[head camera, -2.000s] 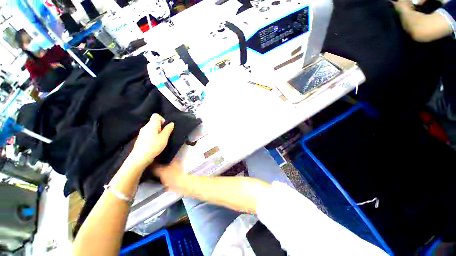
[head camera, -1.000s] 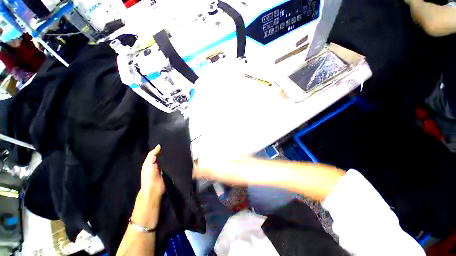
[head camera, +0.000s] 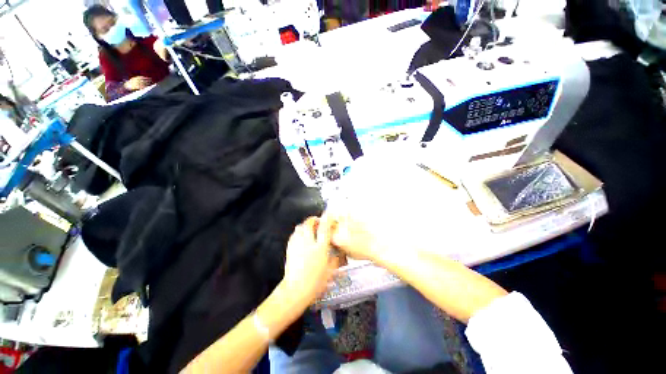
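Black garment fabric (head camera: 212, 197) lies in a large heap left of the white sewing machine (head camera: 387, 124), its right edge reaching under the needle area. My left hand (head camera: 308, 256) is at the fabric's right edge near the table front, fingertips pinching the edge. My right hand (head camera: 354, 237) is beside it, fingers bent against my left fingertips; what it holds is hidden. The needle area (head camera: 328, 169) is just above both hands. The bright machine bed (head camera: 387, 190) is washed out.
A dark rectangle (head camera: 529, 188) lies in a tan tray at the table's right end. A thin yellow tool (head camera: 438, 175) lies on the bed. A masked person in red (head camera: 131, 62) sits at back left. Dark cloth (head camera: 621, 131) hangs at right. A grey machine (head camera: 33, 252) stands at left.
The view has shifted. Both hands, apart a second ago, are now together near the needle area. The fabric that hung over the front edge has moved up and left.
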